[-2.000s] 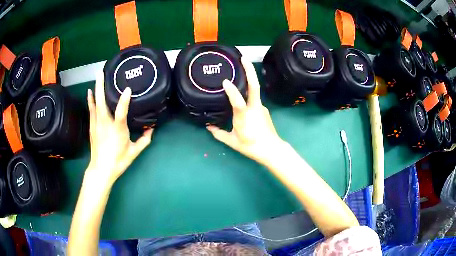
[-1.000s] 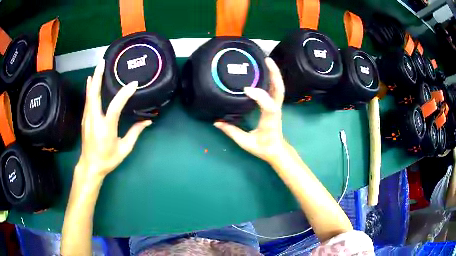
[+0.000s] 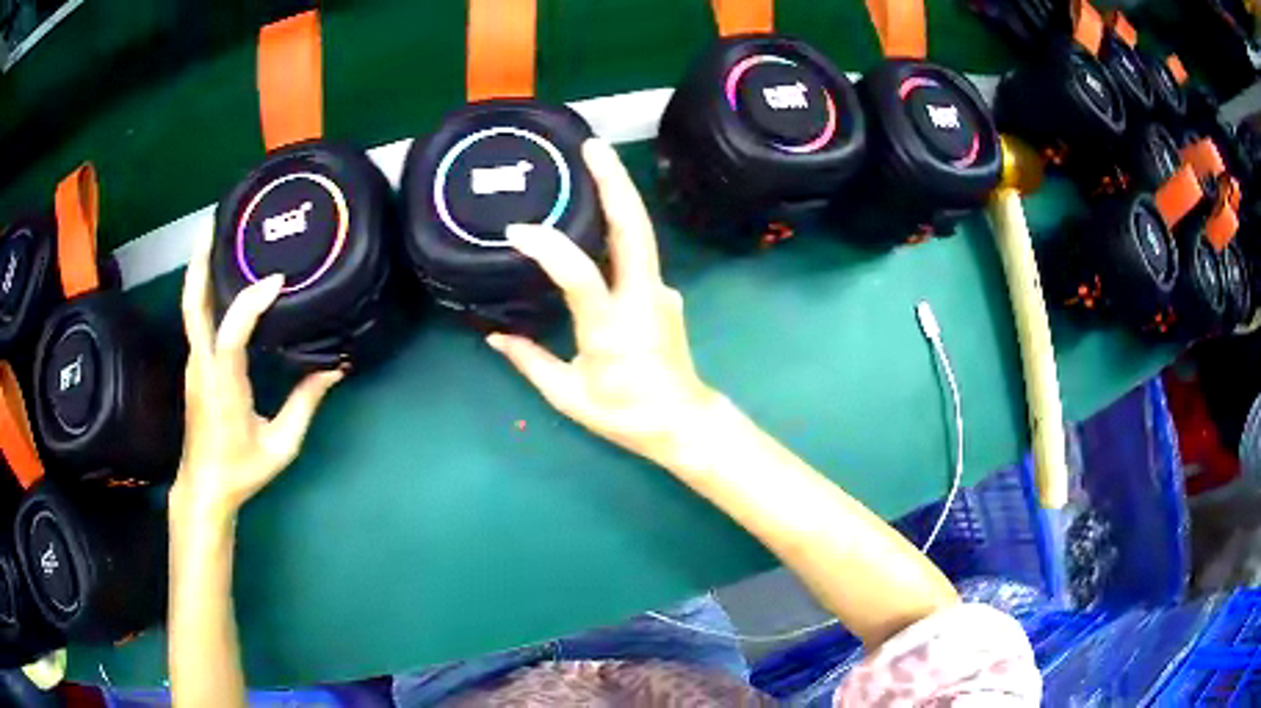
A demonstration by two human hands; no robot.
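Two black rounded speakers with upright orange straps stand side by side on the green bench. My left hand (image 3: 242, 401) grips the left speaker (image 3: 307, 284), index fingertip at the lower edge of its pink-purple lit ring, thumb low on the side. My right hand (image 3: 615, 332) grips the other speaker (image 3: 484, 138), one fingertip on its top face inside the pale blue lit ring, thumb low on the front side. The undersides of both speakers are hidden.
Two speakers with pink lit rings (image 3: 761, 138) stand right of my right hand. A mallet (image 3: 1030, 332) and a white cable (image 3: 953, 387) lie further right. More speakers stand at left (image 3: 104, 387) and far right (image 3: 1155, 249). Blue crates (image 3: 1127, 484) sit below the bench edge.
The view has shifted, so the two held speakers appear further left. The left ring now shows pink-purple and the right one pale blue. The two speakers to the right now show pink rings. Both hands keep their grip.
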